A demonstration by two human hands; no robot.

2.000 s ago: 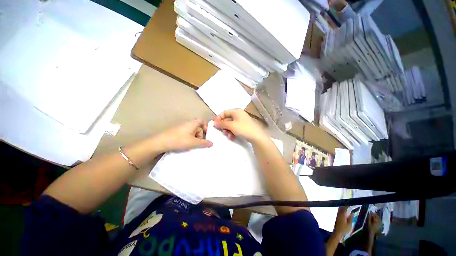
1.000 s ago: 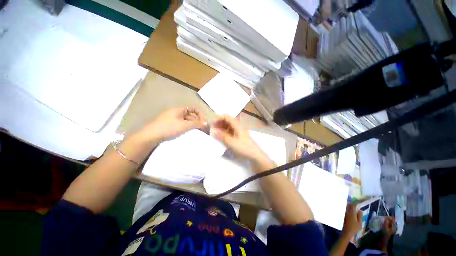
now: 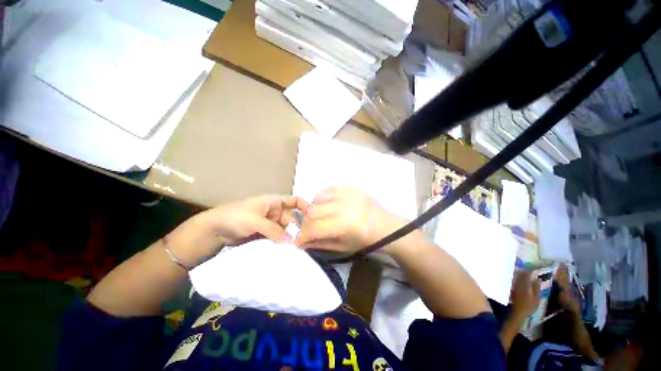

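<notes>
A set of white sheets is held close to my body at the bench's front edge. My left hand pinches its top corner from the left. My right hand pinches the same corner from the right, touching my left fingertips. Any small piece between the fingertips is too small to tell. A large white sheet lies flat on the bench behind my right hand. The black electric screwdriver hangs over the bench at the upper right.
A square white sheet lies near the brown cardboard. White stacks stand at the back. Large white sheets lie left. The black cable crosses on the right. Another person's hands show at lower right.
The white set and both my hands have moved down toward my body, baring the flat white sheet behind. The screwdriver swung up into the upper right. My hands were apart briefly and now meet at the corner.
</notes>
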